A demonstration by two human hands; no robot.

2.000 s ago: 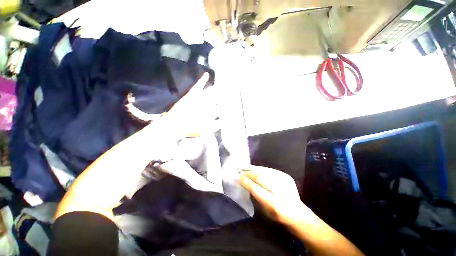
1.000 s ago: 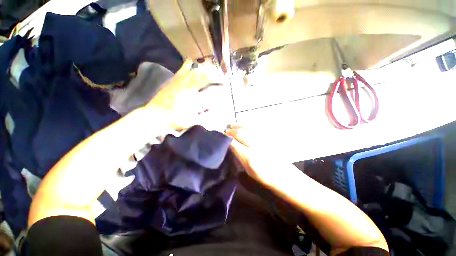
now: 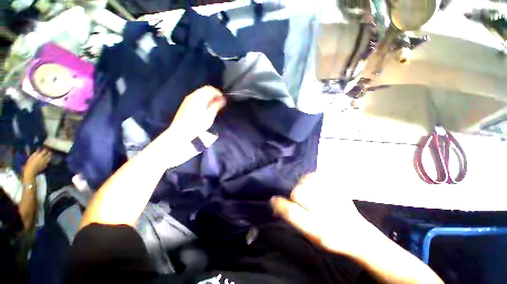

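A navy garment (image 3: 150,83) with light grey panels is heaped left of the sewing machine's needle area. Its shiny purple-navy lining (image 3: 256,147) lies crumpled between my hands and hangs toward my lap. A grey panel (image 3: 258,77) is folded up beyond my left hand. My left hand (image 3: 194,119) has its fingertips closed on the cloth beside this panel. My right hand (image 3: 322,213) is at the lining's near right side; it is overexposed, and its grip is unclear. The presser foot area (image 3: 356,86) is right of the cloth, with no hand at it.
Red-handled scissors (image 3: 441,158) lie on the white table (image 3: 378,166) right of the needle. A blue basket (image 3: 467,230) is below at lower right. A purple device (image 3: 58,77) is at upper left. Another person's hand (image 3: 38,162) shows at far left.
The view has shifted left. Both hands have moved from the needle area toward the garment heap and lap. The lining is spread wider, and the cloth edge is away from the needle.
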